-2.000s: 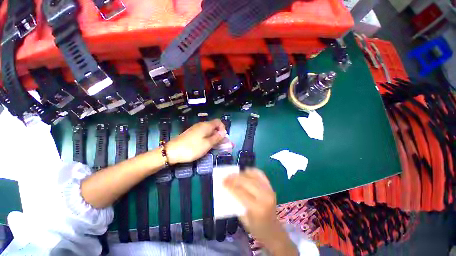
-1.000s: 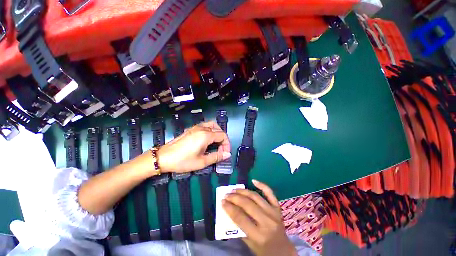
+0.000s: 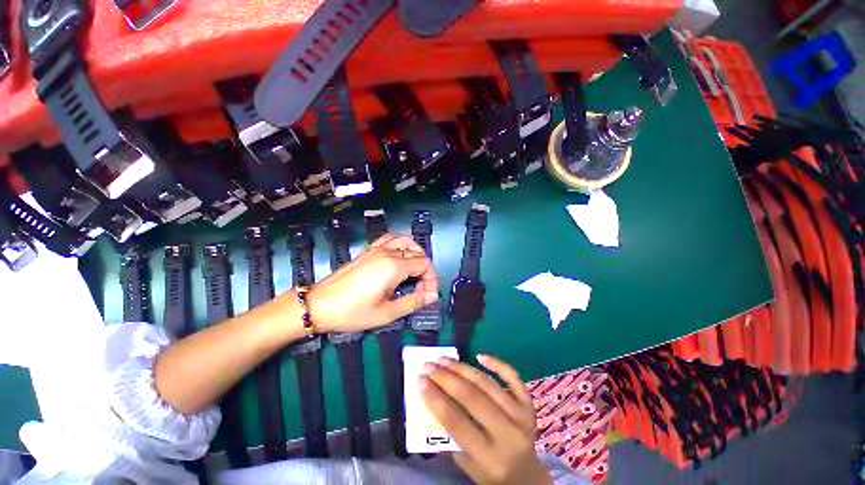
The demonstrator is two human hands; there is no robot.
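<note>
Black smartwatches lie side by side in a row on the green bench, straps laid out straight. My left hand (image 3: 377, 287) reaches across the row, its fingertips on the film-covered face of a watch (image 3: 426, 320) near the right end. Whether the fingers pinch anything is hard to tell. My right hand (image 3: 486, 417) holds a white card (image 3: 415, 399) flat over the lower straps, just below that watch. The last watch (image 3: 467, 298) on the right has a bare dark face.
A red foam block (image 3: 204, 47) with hanging watches spans the far side. A bottle (image 3: 607, 142) stands inside a tape roll (image 3: 591, 183). White scraps (image 3: 560, 296) lie at right. White sheets (image 3: 49, 308) lie at left. Red foam trays (image 3: 820, 275) are stacked beyond the bench's right edge.
Over two seconds, the card and my right hand have moved down off the watch faces, uncovering the last watch. My left fingertips have moved down onto the neighbouring face. Little has changed in the last second.
</note>
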